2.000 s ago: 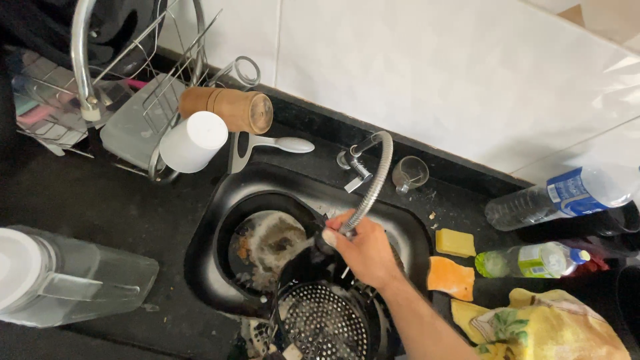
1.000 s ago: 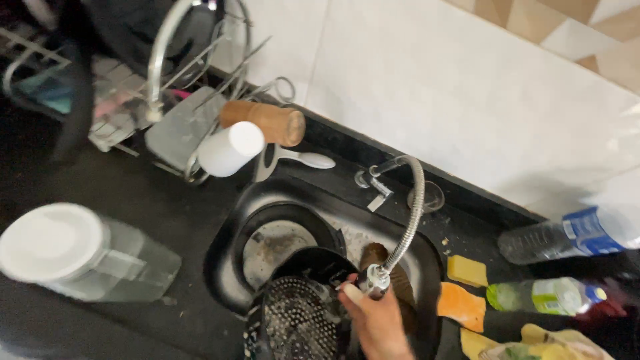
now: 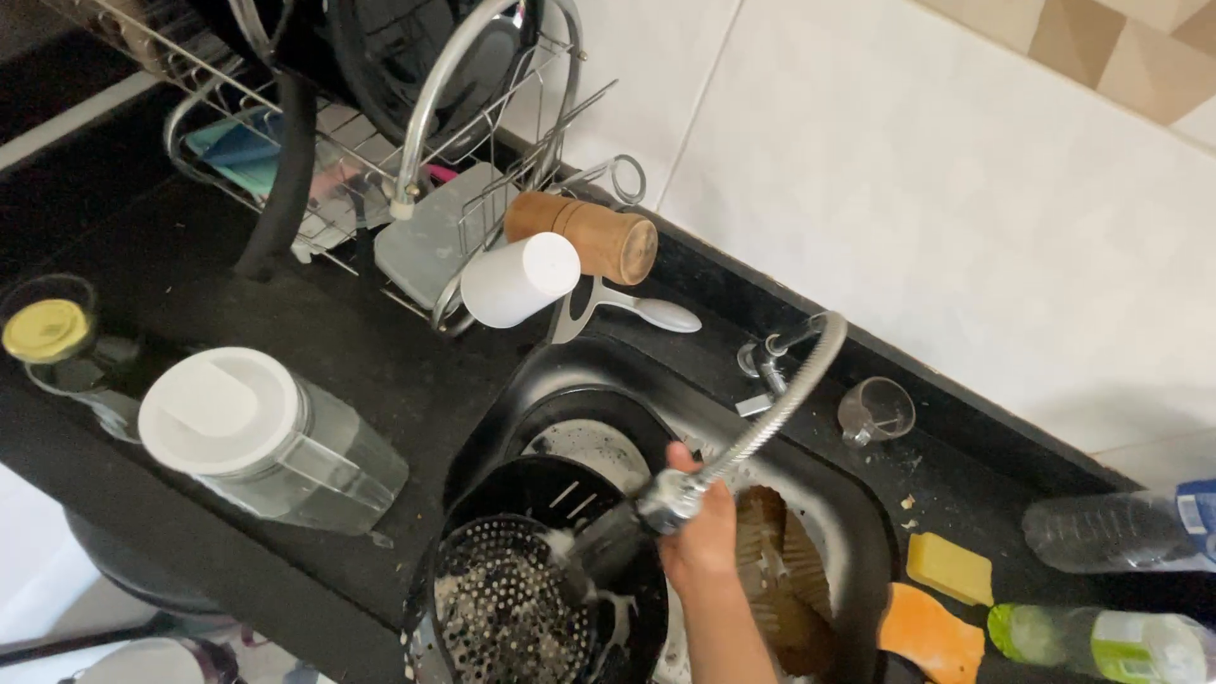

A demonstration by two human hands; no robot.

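Observation:
My right hand is closed around the spray head at the end of a flexible metal faucet hose. Water runs from it onto a black perforated basket insert, tilted over the left of the sink, with suds on it. Behind the insert, a round black pan holds soapy water. A brown ridged item lies in the right of the sink. My left hand is out of view; whether it holds the insert cannot be seen.
Left of the sink stand a lidded clear pitcher and a wire dish rack with a white cup and wooden cup. At right are a glass mug, yellow sponge, orange cloth and plastic bottles.
The perforated insert is tilted more, and water now runs over it. The brown item, hidden two seconds ago, shows in the sink. The view has shifted left.

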